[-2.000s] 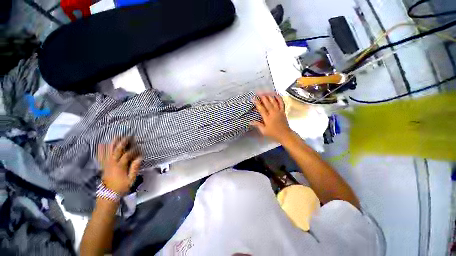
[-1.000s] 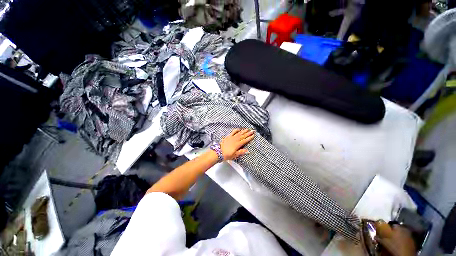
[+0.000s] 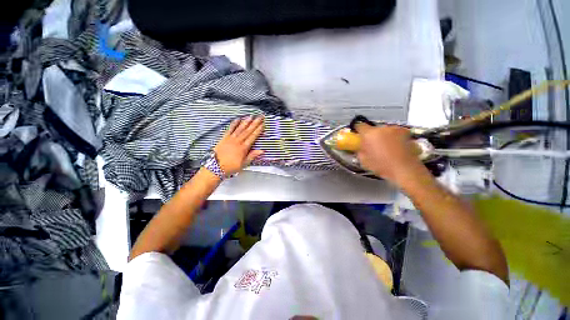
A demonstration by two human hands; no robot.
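Note:
A black-and-white checked garment piece (image 3: 290, 140) lies stretched across the near side of the white table, bunched at its left end. My left hand (image 3: 240, 145) lies flat on it with the fingers spread. My right hand (image 3: 390, 152) is closed around the orange-yellow handle of the steam iron (image 3: 331, 141). The iron's pointed silver tip faces left and rests at the right part of the cloth. My hand and the iron hide the cloth's right end. The sleeve board under the cloth cannot be seen.
A large black pressing board (image 3: 262, 17) lies along the table's far side. A garment pile (image 3: 47, 187) with a blue strip (image 3: 107, 45) is at the left. Hose and cables (image 3: 500, 128) run right from the iron. White cloth (image 3: 431, 103) lies behind it. A yellow-green sheet (image 3: 531, 240) is at lower right.
The view has swung back over the table. My right hand went from the cloth to the iron, which has moved left onto the cloth. My left hand stays flat on the garment.

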